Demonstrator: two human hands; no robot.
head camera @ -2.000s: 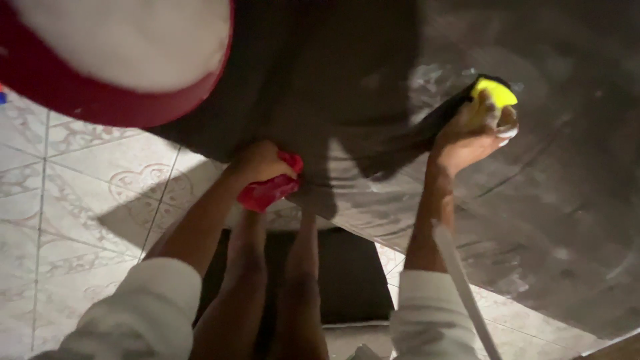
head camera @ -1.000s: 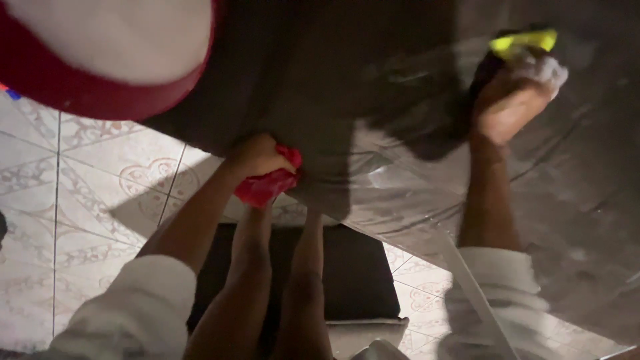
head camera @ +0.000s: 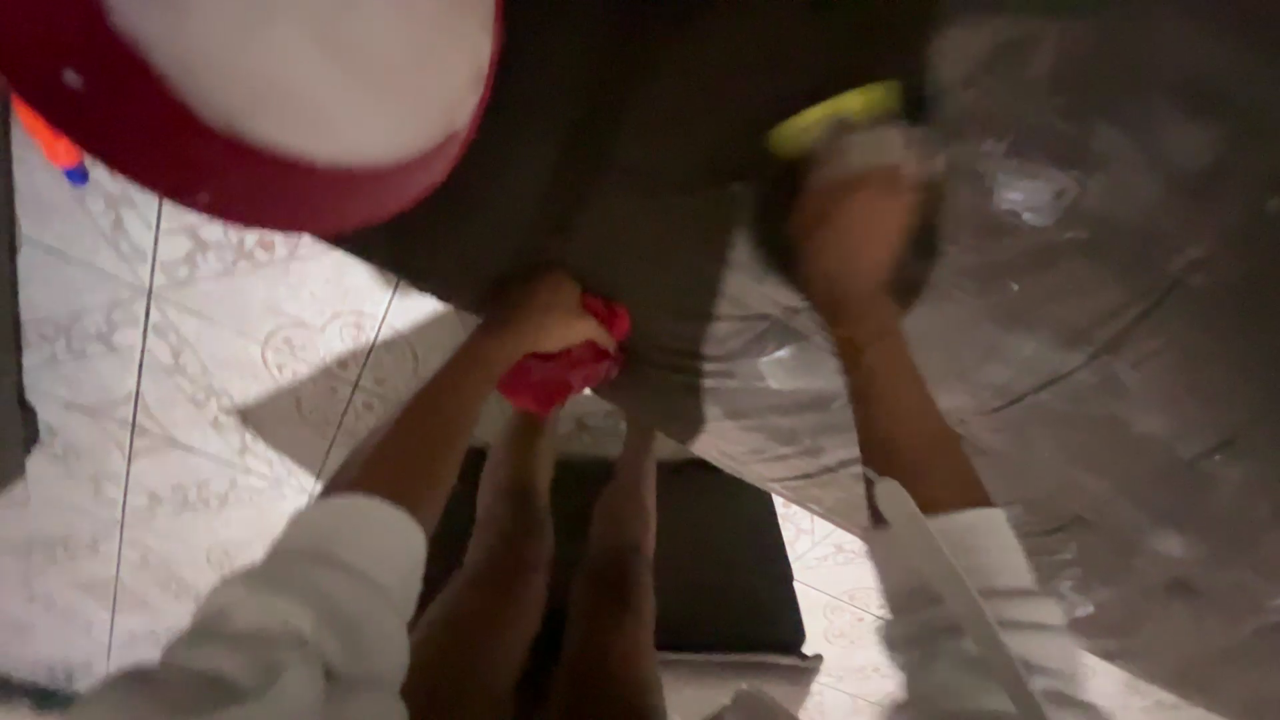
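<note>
My left hand [head camera: 548, 318] is closed on a crumpled red cloth [head camera: 560, 375] at the near edge of a dark, wet fabric surface [head camera: 1090, 330]. Farther right, my right hand [head camera: 865, 215], blurred, grips a yellow sponge or brush [head camera: 835, 115] against that surface. Whitish foam covers part of its fingers. A patch of suds [head camera: 1035, 190] lies on the fabric to the right of this hand, and wrinkles run across the fabric between the two hands.
A red basin [head camera: 330, 195] filled with white foam stands at the upper left. Below are patterned floor tiles [head camera: 220, 400], my legs and a black cushion or mat [head camera: 725, 560]. A pale strap or cord [head camera: 950, 590] hangs across my right sleeve. An orange and blue object [head camera: 55, 145] lies at far left.
My right hand moved right across the fabric with the yellow thing, then back left. My left hand has stayed on the red cloth at the edge.
</note>
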